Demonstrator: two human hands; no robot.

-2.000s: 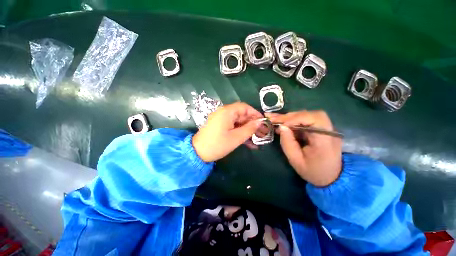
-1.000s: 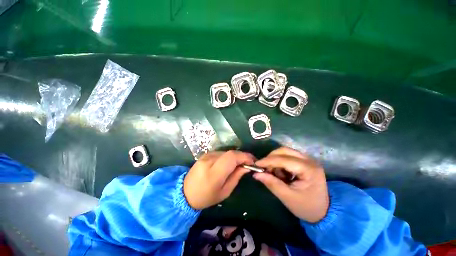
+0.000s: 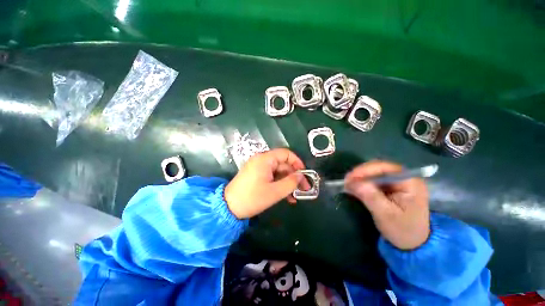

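Note:
My left hand holds a silver watch case by its left side, with its round hole facing up. My right hand holds silver tweezers, blurred, with their tip pointing left at the case's right side and a small gap between them. A loose pile of tiny silver-white fittings lies on a clear sheet just beyond my left hand. One more watch case lies singly just beyond the held one.
Several watch cases lie clustered at the far centre, with two stacks farther right. Single cases lie at left and near my left sleeve. A clear zip bag and a crumpled clear bag lie far left.
My right hand has moved off the case to the right, and the tweezers now show in it. The case in my left hand, edge-on a second ago, now shows its round hole.

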